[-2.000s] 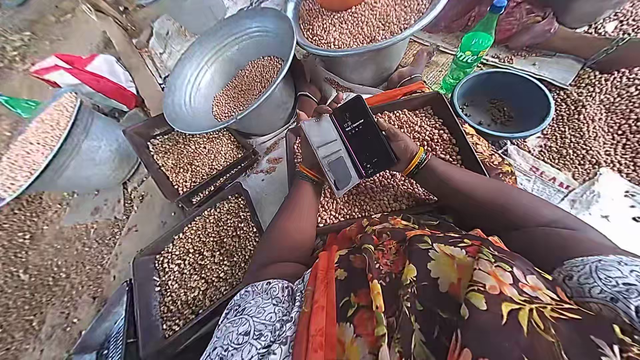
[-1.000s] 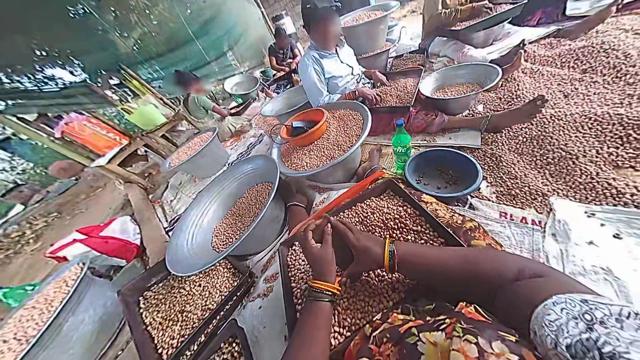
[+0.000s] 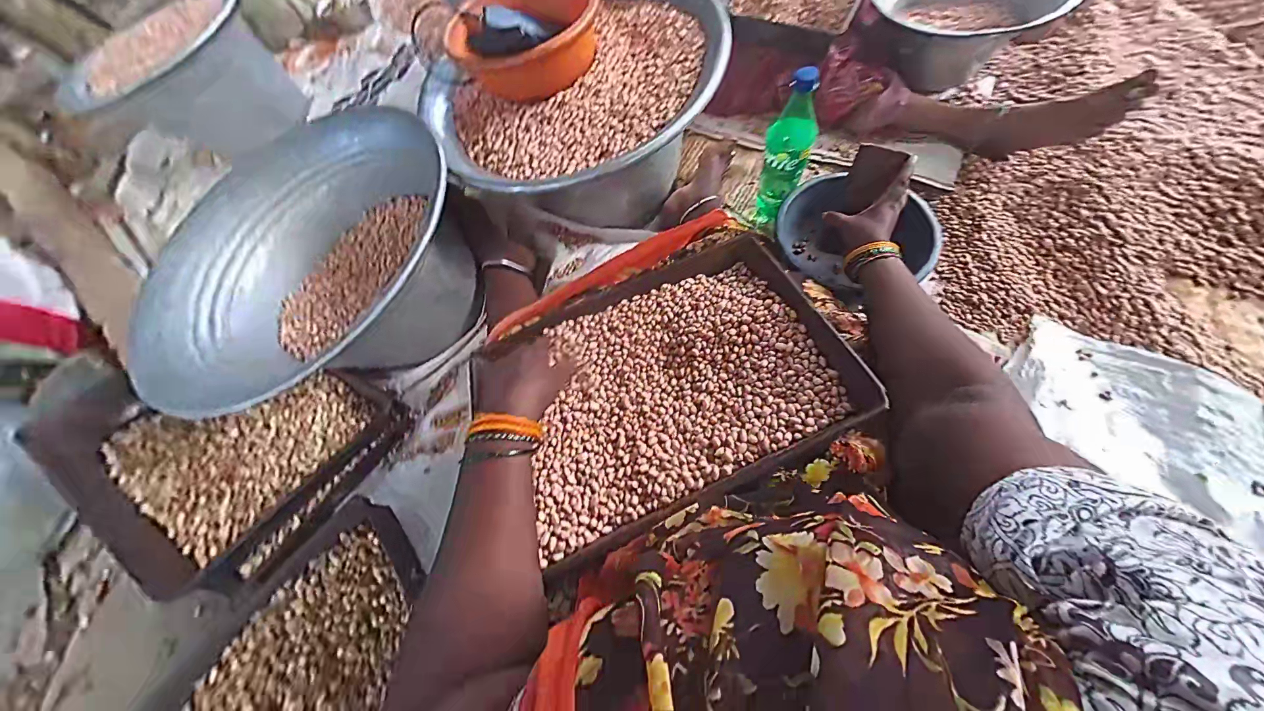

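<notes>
My left hand (image 3: pixel 518 375) rests at the left edge of a dark rectangular tray (image 3: pixel 810 341) of pinkish-brown nuts (image 3: pixel 681 385); its fingers are blurred, and whether they grip anything is unclear. My right hand (image 3: pixel 874 212) is stretched out over a dark blue-grey basin (image 3: pixel 926 237), closed around a dark flat case (image 3: pixel 879 168), which looks like a phone cover. A few small dark pieces show inside that basin. The tray lies on my lap, with orange cloth (image 3: pixel 622 272) along its far edge.
A green plastic bottle (image 3: pixel 787 148) stands beside the basin. A metal tub (image 3: pixel 706 89) of nuts holds an orange bowl (image 3: pixel 543 54). At left are a tilted metal basin (image 3: pixel 237 217) and two more trays (image 3: pixel 286 513). Loose nuts (image 3: pixel 1106 227) cover the right; another person's leg (image 3: pixel 987 123) extends there.
Two seconds ago both hands held an open phone case above the tray. My right hand has since moved right, over the basin, while my left is at the tray's left side. The view has shifted.
</notes>
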